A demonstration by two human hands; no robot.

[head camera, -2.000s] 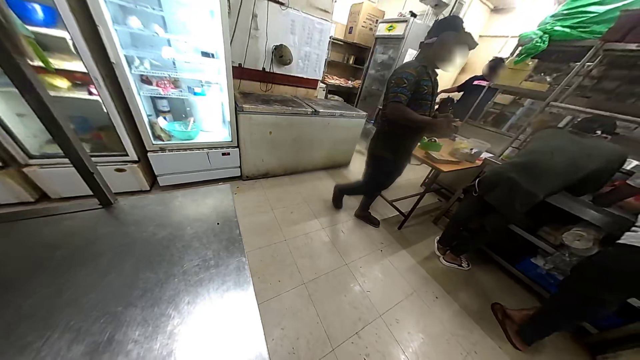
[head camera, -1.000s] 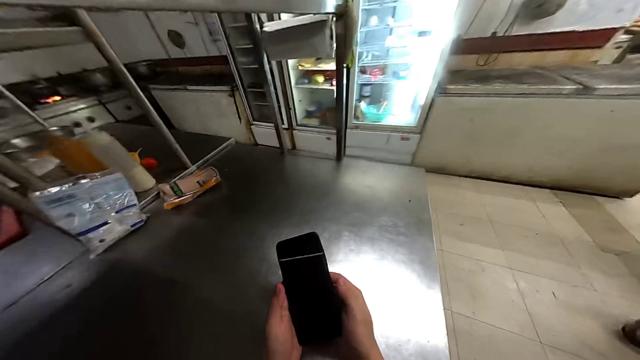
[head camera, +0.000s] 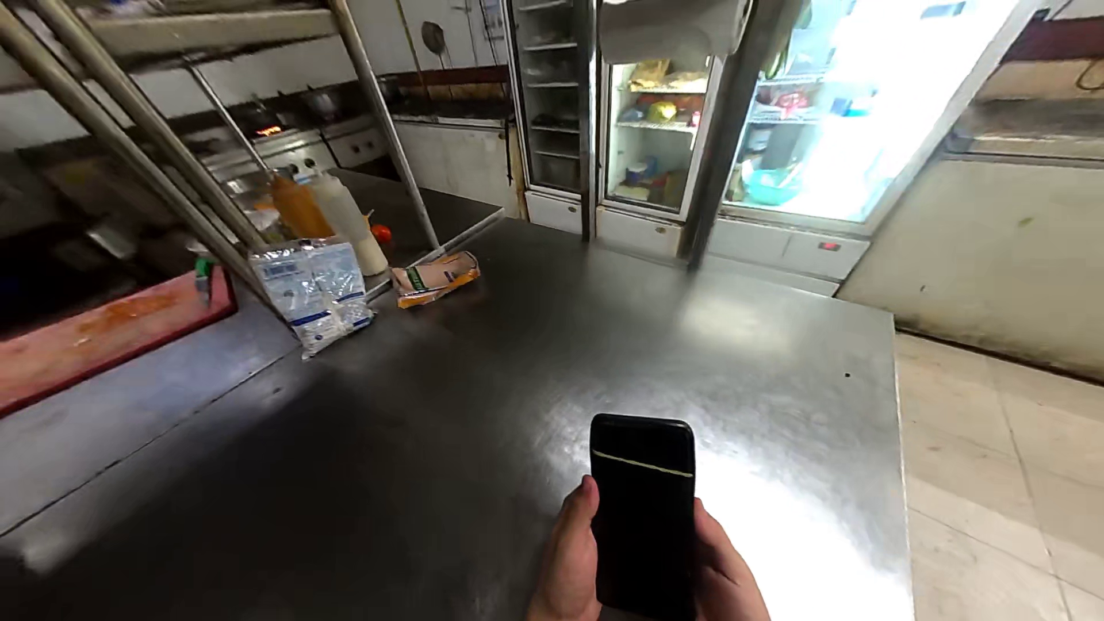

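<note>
A black smartphone (head camera: 643, 526) is held upright between my two hands at the lower middle of the view, above a stainless steel table (head camera: 483, 388). My left hand (head camera: 569, 556) grips its left edge, the thumb lying along the side. On the right edge rests my right hand (head camera: 724, 569), its thumb also along the side. The screen is dark except for a thin pale line near the top. The fingers behind the phone are hidden.
A blue-and-white plastic bag (head camera: 315, 293), an orange packet (head camera: 435, 278) and a squeeze bottle (head camera: 349, 224) are at the left, near a red cutting board (head camera: 112, 332) and metal shelf posts (head camera: 388, 129). Lit glass-door refrigerators (head camera: 802, 129) stand beyond the table; a flame shows on the stove (head camera: 293, 147).
Two seconds ago neither hand nor the phone was in view; one second ago both hands held the phone. The view has swung left from the people on the floor to the table.
</note>
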